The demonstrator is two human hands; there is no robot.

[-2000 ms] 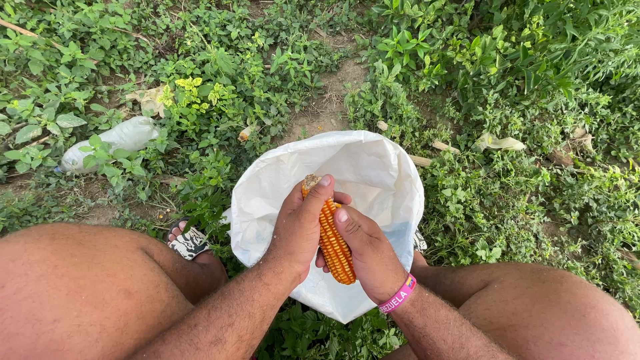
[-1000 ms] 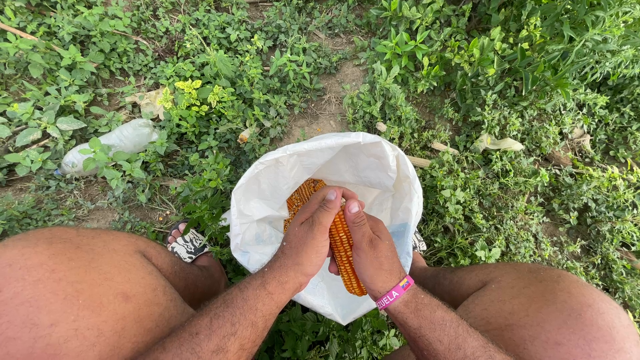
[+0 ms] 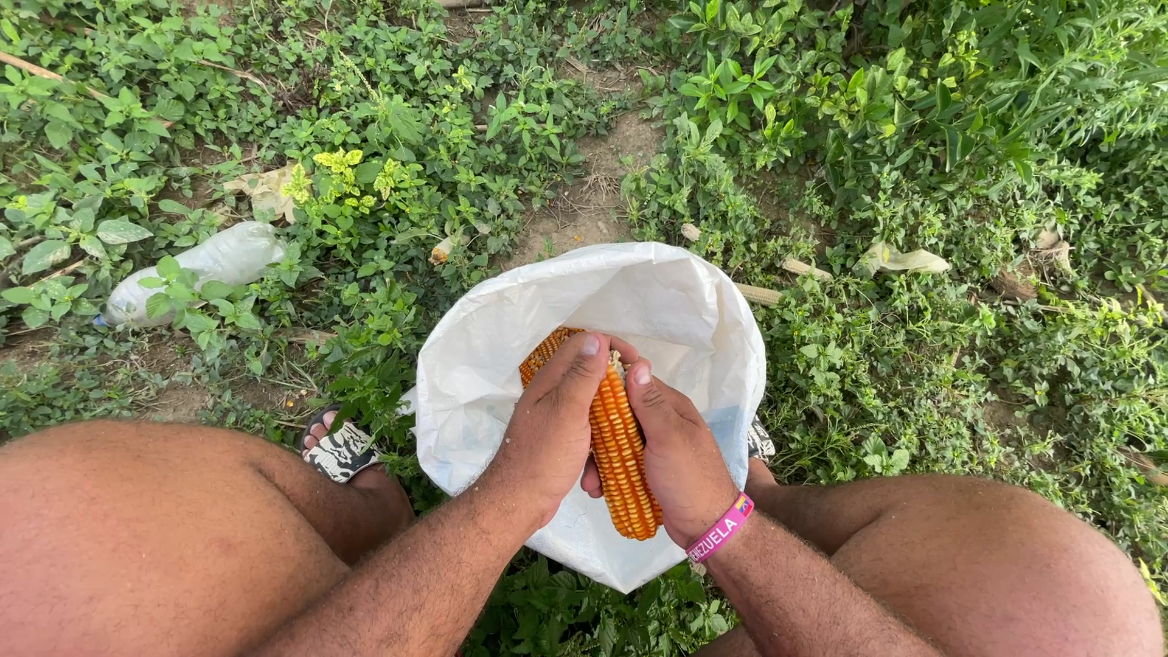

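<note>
Between my hands is a dried orange ear of corn (image 3: 625, 465), tilted, over the mouth of a white woven sack (image 3: 474, 365). My left hand (image 3: 552, 424) holds it from the left, fingers curled behind it and thumb near its upper end. My right hand (image 3: 680, 456) grips its right side, with the thumb beside the pale cob tip. Behind my left hand, a second patch of orange corn (image 3: 546, 354) shows; whether that hand holds it or it rests in the sack, I cannot tell. A pink wristband (image 3: 721, 527) circles my right wrist.
The sack stands between my bare knees, with a patterned sandal (image 3: 342, 452) on its left. A clear plastic bottle (image 3: 201, 274) lies in low green weeds on the left. To the right are a bare corncob piece (image 3: 759, 294) and dry husks (image 3: 903, 259).
Two seconds ago only one ear showed between my hands; one second ago the second patch of corn came into view behind my left hand. The hands remain over the sack.
</note>
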